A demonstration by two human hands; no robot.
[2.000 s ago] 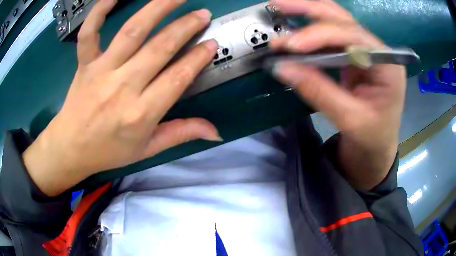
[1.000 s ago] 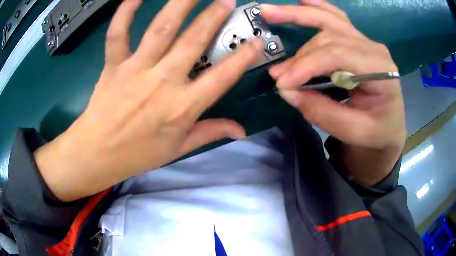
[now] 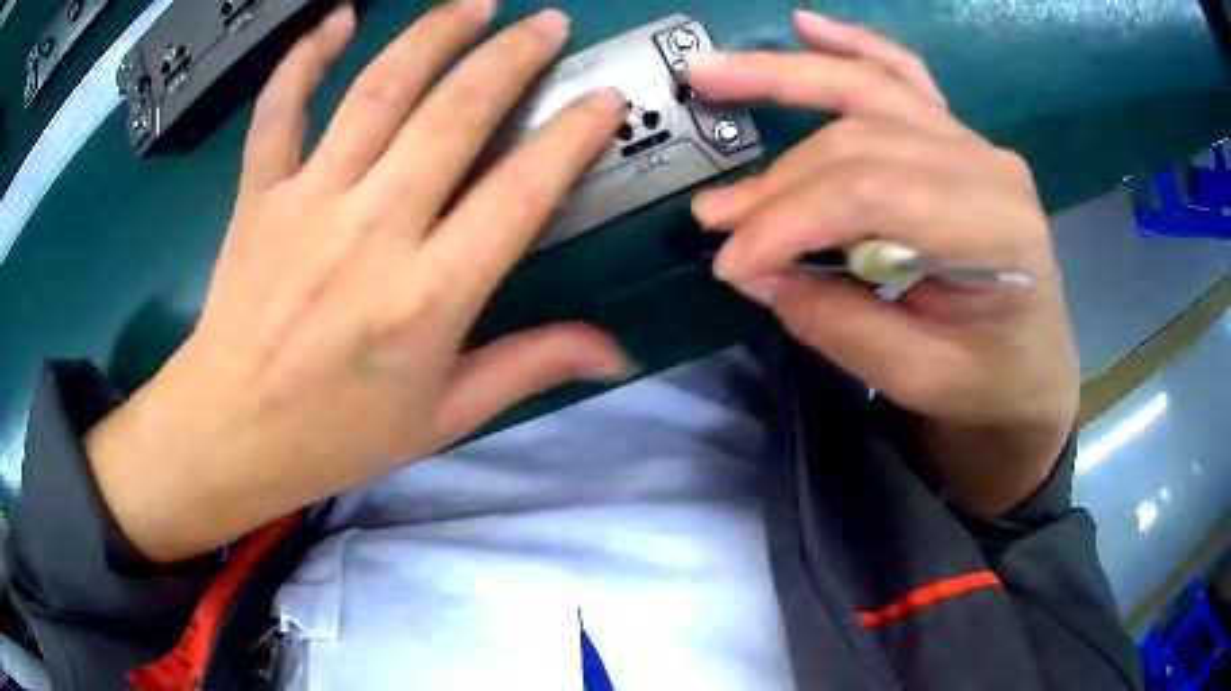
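Note:
A silver-grey fixture plate [image 3: 601, 196] lies tilted on the dark-green bench surface, with round screw heads at its right end and small holes and slots near it. My left hand [image 3: 344, 284] lies flat over the plate's left part, fingers spread, its index fingertip beside a hole cluster; it hides the rest of the plate. My right hand [image 3: 905, 243] holds tweezers [image 3: 961, 273] with a tan band. Its index fingertip touches or hovers over the plate's right end. The tweezer tips are hidden or too dark to tell.
A second fixture block [image 3: 203, 61] lies at the upper left, beyond my left hand. Part of another plate [image 3: 57, 51] shows in the far left corner. A white stripe [image 3: 81, 128] runs along the green surface [image 3: 1067, 81]. Blue plastic items [image 3: 1185, 203] are at the right edge.
The plate has shifted right and then slightly back left, its right end now exposed. My right hand has moved left and down, with the tweezers drawn off the plate's face.

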